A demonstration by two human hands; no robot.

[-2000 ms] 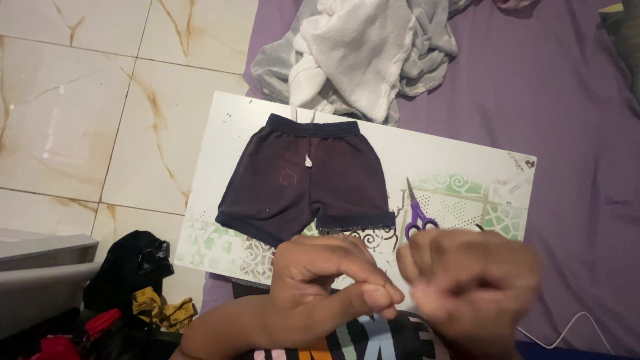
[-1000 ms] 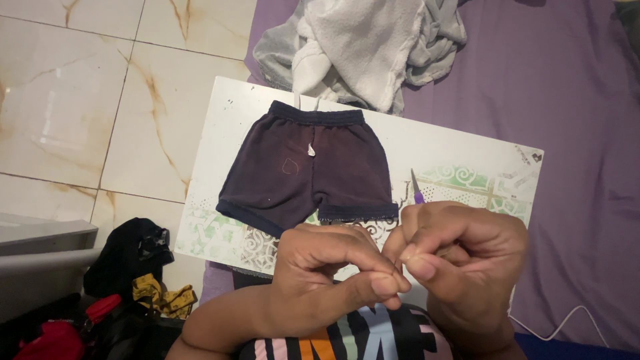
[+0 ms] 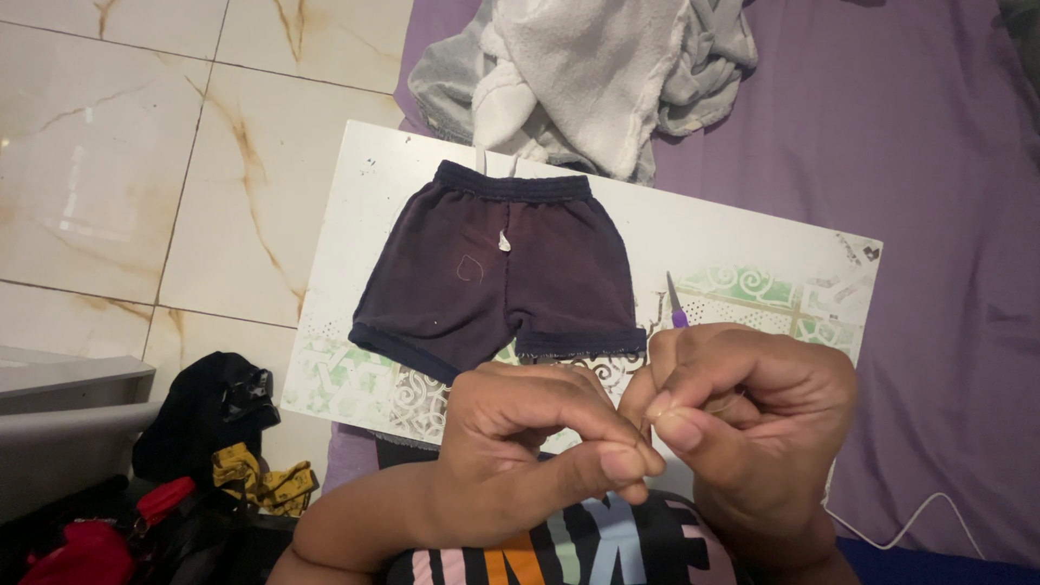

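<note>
Both hands are raised in front of my chest, fingertips almost touching. My left hand (image 3: 544,447) pinches thumb against forefinger; what lies between them is too small to make out. My right hand (image 3: 739,414) also pinches, with a faint thin strand, perhaps thread, at its fingertips. Beyond them, dark shorts (image 3: 496,268) lie flat on a white patterned board (image 3: 723,227), with a small white tuft on the centre seam and a loose loop of thread on one leg. The blade of purple-handled scissors (image 3: 673,296) shows past my right hand, which hides the rest.
A grey and white fleece blanket (image 3: 585,73) is heaped at the board's far edge. Purple cloth (image 3: 934,341) spreads under the board. At lower left are a black cloth item (image 3: 203,414), a yellow patterned cloth (image 3: 260,479) and red items (image 3: 89,552). A white cable (image 3: 910,528) runs at lower right.
Two seconds ago the purple scissor handles showed beyond my right hand; now that hand covers most of them. My hands have come closer together and remain pinched.
</note>
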